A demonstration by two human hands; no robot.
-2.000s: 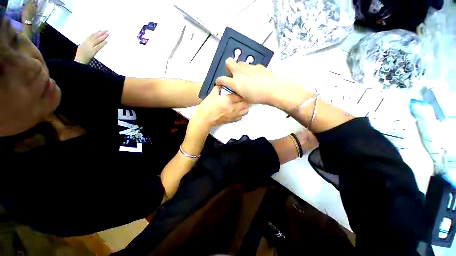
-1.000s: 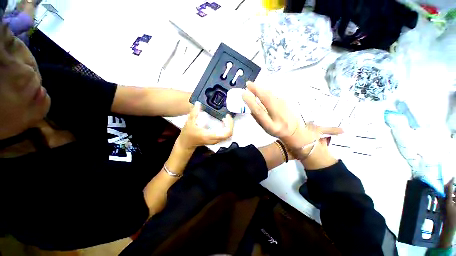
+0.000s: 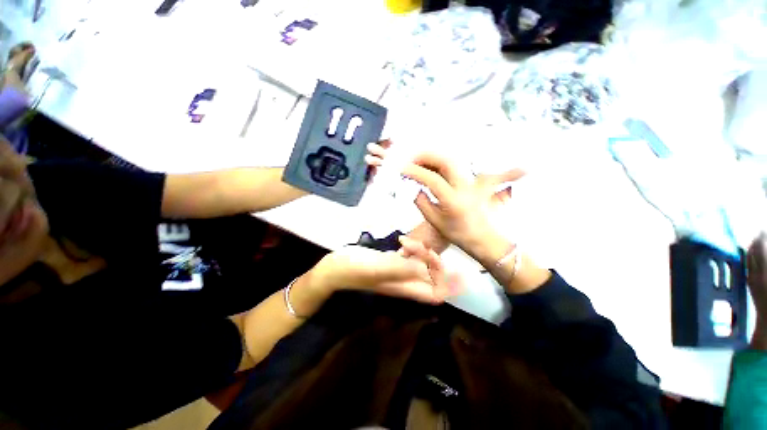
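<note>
A black inner tray [image 3: 336,143] is held up by a person on the left. Two white earbuds [image 3: 344,125] sit in it, and its case hollow [image 3: 326,166] is empty. My right hand [image 3: 454,201] is right of the tray, apart from it, with fingers spread and partly bent. Glare hides whether it holds anything. My left hand [image 3: 499,181] is mostly hidden behind my right hand; only some fingers and part of the wrist show. The white case seen earlier cannot be made out against the white table.
The person's other hand [image 3: 387,273] is palm up below my right hand. Clear bags of small parts [image 3: 562,86] stand at the back. A second black tray [image 3: 708,294] with white earbuds and case is at the right, beside another person's hand. Dark-printed white boxes [image 3: 202,106] lie at left.
The tray has moved left, away from my right hand, which was holding the white case beside it. The other person's lower hand has left the tray and turned palm up.
</note>
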